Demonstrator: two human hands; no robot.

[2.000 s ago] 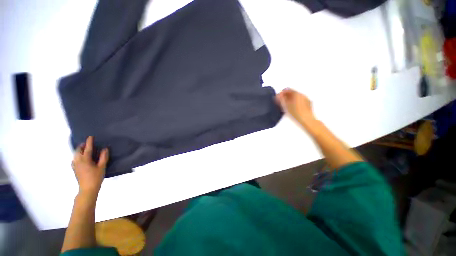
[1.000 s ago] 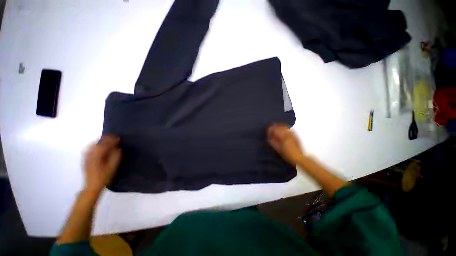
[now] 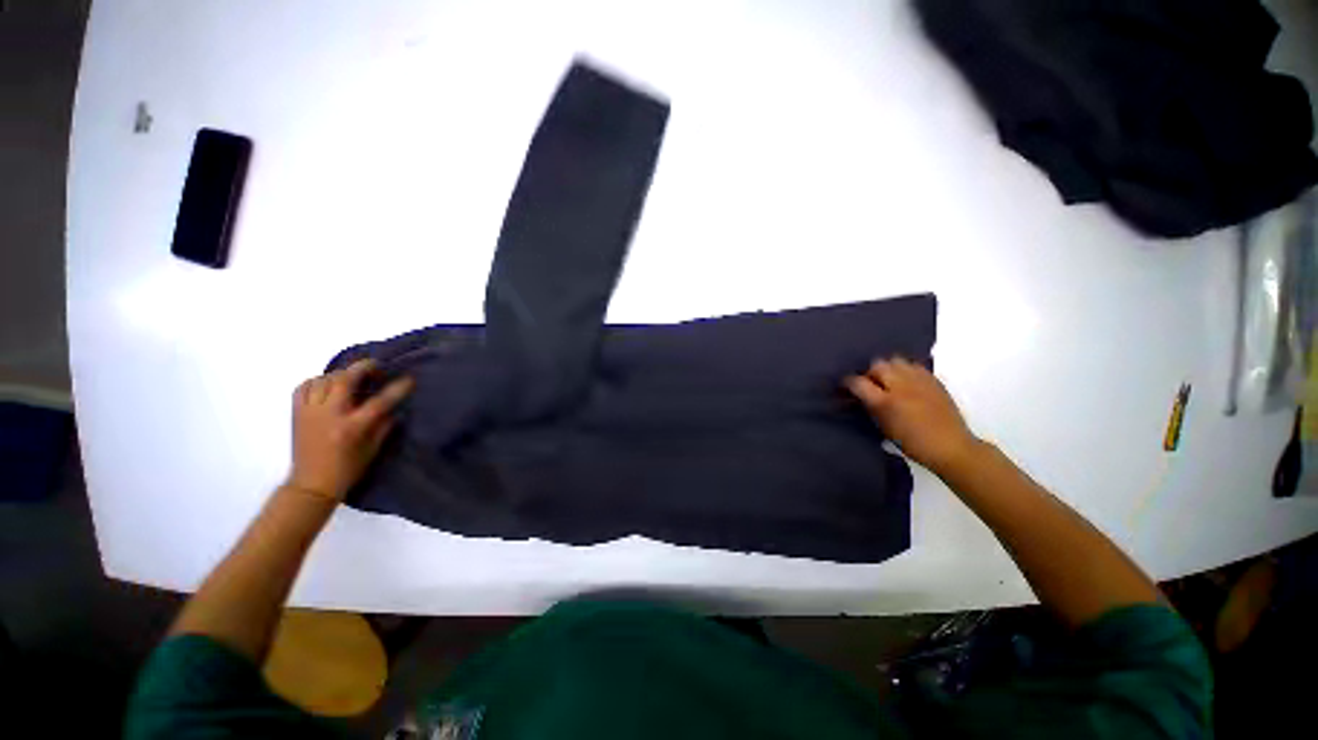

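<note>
A dark grey long-sleeved garment (image 3: 694, 434) lies on the white table in front of me, folded into a long band along the front edge. One sleeve sticks out away from me towards the back. My left hand (image 3: 341, 428) is on the garment's left end, with its fingers bent on the cloth. My right hand (image 3: 908, 408) is at the right end, with its fingertips together on the cloth. Whether each hand pinches the cloth or only presses on it is hard to tell.
A loose dark garment pile (image 3: 1142, 109) lies at the back right. A black phone (image 3: 213, 198) is at the left. Small yellow snips (image 3: 1177, 418), clear bags (image 3: 1272, 311) and dark scissor handles (image 3: 1289, 460) are at the right. A round yellow stool (image 3: 325, 662) stands below the front edge.
The garment's far side has been folded towards me, making it a narrower band, and its sleeve now lies over the fold. The view has shifted, showing more of the dark pile.
</note>
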